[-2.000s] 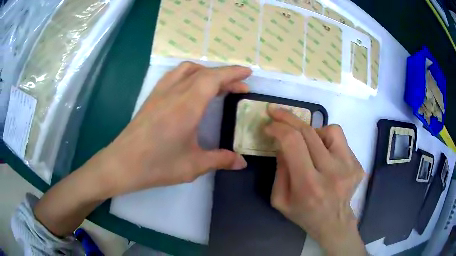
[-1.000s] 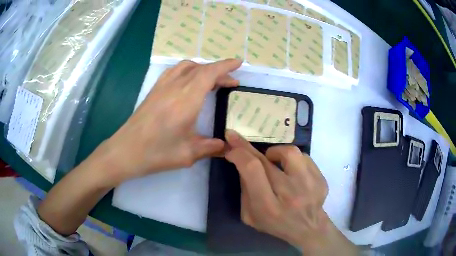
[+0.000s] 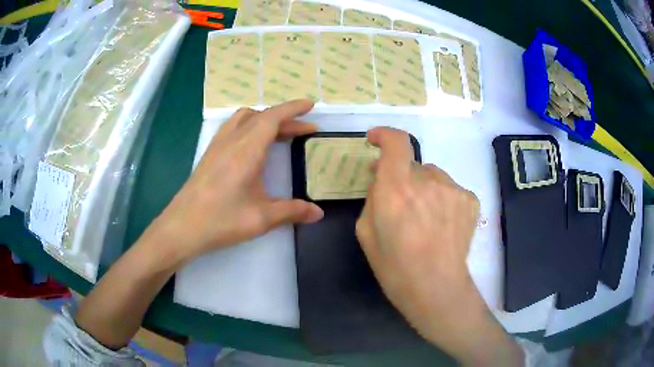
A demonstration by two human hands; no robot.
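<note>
A black housing (image 3: 337,279) lies on the white foam sheet (image 3: 233,290) in front of me. A tan adhesive piece (image 3: 337,168) with green print lies on its raised end. My left hand (image 3: 240,175) is around the left edge of the raised end, thumb and fingers spread, bracing it. My right hand (image 3: 416,222) lies over the housing's right side, its index fingertip pressing near the adhesive piece's upper right corner. It hides the piece's right edge and the small oval hole.
An adhesive sheet (image 3: 290,72) lies behind the housing. Three housings (image 3: 531,244) with tan frames stand to the right. A blue scrap bin (image 3: 534,79) is at back right. Bagged adhesive stock (image 3: 107,107) lies left, with an orange item (image 3: 206,18) near it.
My right index finger has moved from the adhesive piece's lower left corner to its upper right. The view has shifted, so more of the adhesive sheet and an orange item show. My left hand still braces the housing.
</note>
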